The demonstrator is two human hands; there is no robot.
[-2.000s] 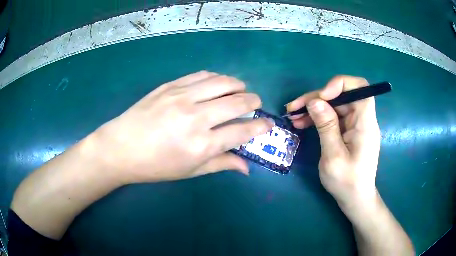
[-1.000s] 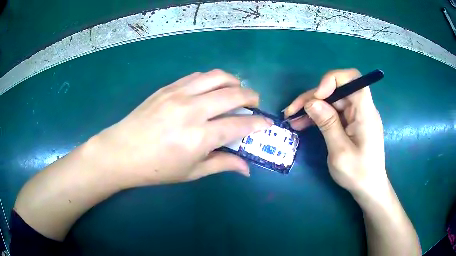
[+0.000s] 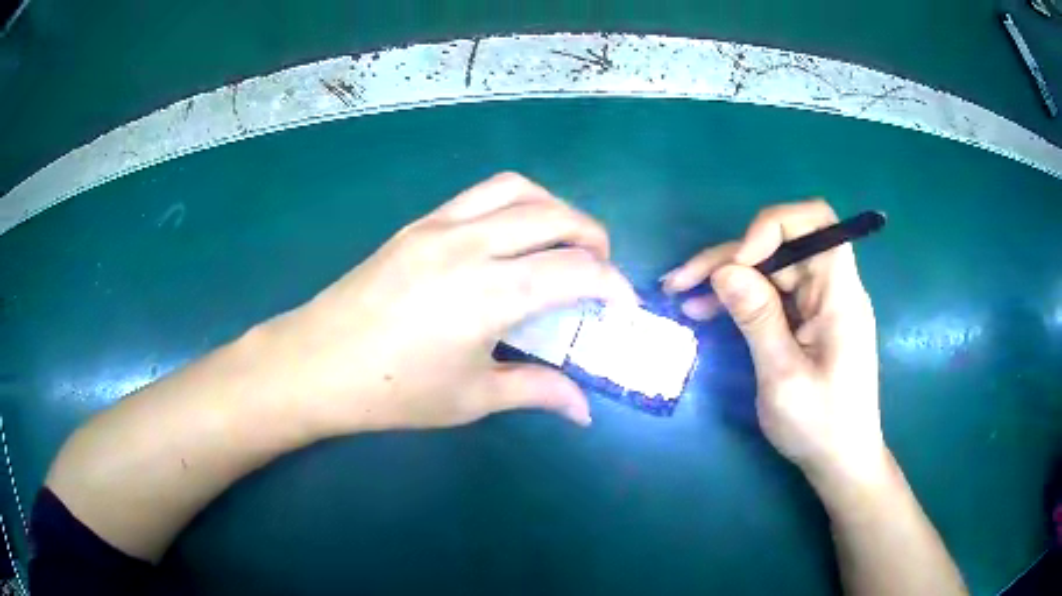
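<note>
An opened phone (image 3: 632, 355) with a dark rim lies tilted on the dark green worktop. Its right end, the circuit board, glares pure white; a smooth pale section shows at its left end. My left hand (image 3: 466, 309) holds the phone from above, fingers over the top edge and thumb at the lower edge. My right hand (image 3: 798, 314) holds a slim black pen-like tool (image 3: 825, 241) just right of the phone. The tool's tip is hidden or blurred near the phone's upper right edge.
A scratched grey-white metal strip (image 3: 530, 66) curves across the far side of the worktop (image 3: 466, 501). Beyond it is more green surface, with a thin dark and pale object (image 3: 1029, 64) at the far right. A dark sleeve (image 3: 82, 547) shows at lower left.
The board has gone from patterned white and blue to glaring white. The strip sits slightly lower in view. The tool's rear end is lower; both hands stay near the phone.
</note>
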